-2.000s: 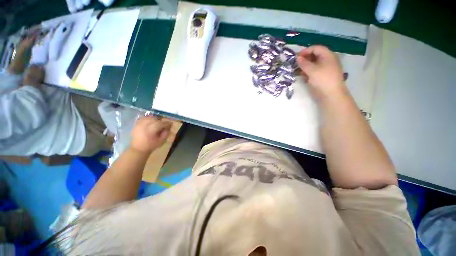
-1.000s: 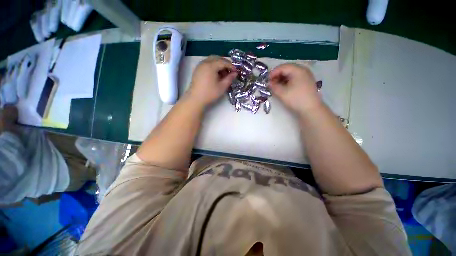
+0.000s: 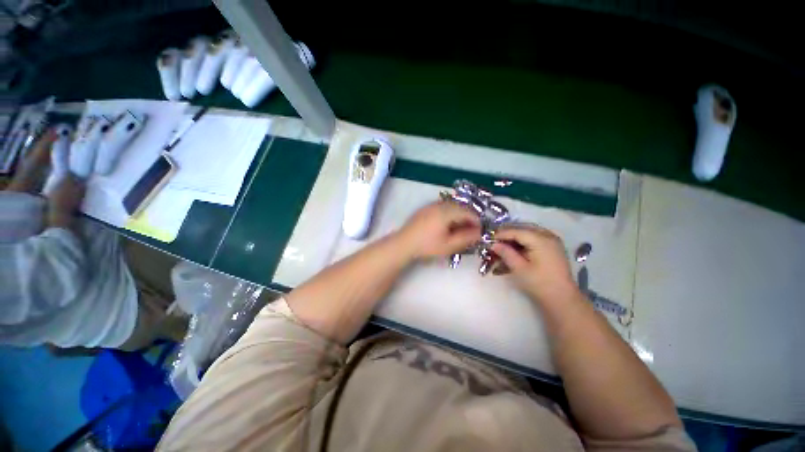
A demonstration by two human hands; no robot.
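Note:
A pile of shiny chrome oval button caps (image 3: 473, 196) with pink-purple reflections lies on the pale mat (image 3: 441, 300) in front of me, partly hidden by my hands. My left hand (image 3: 439, 231) and my right hand (image 3: 532, 256) meet over the near part of the pile, fingertips almost touching. A small shiny oval piece (image 3: 488, 238) shows between the fingertips; which hand holds it is hard to tell. A white handset (image 3: 365, 189) lies on the mat to the left, gold panel up.
A lone oval piece (image 3: 583, 252) and a thin ridged grey strip (image 3: 607, 305) lie right of my hands. White handsets (image 3: 212, 66) and another one (image 3: 713, 132) lie on the green conveyor. A grey post (image 3: 281, 66), a dark phone (image 3: 149, 184) and a person's sleeve (image 3: 26, 256) are at left.
My left hand came up from below the bench edge to the pile. Both hands have now come together over the pile. The view has shifted, showing more of the conveyor.

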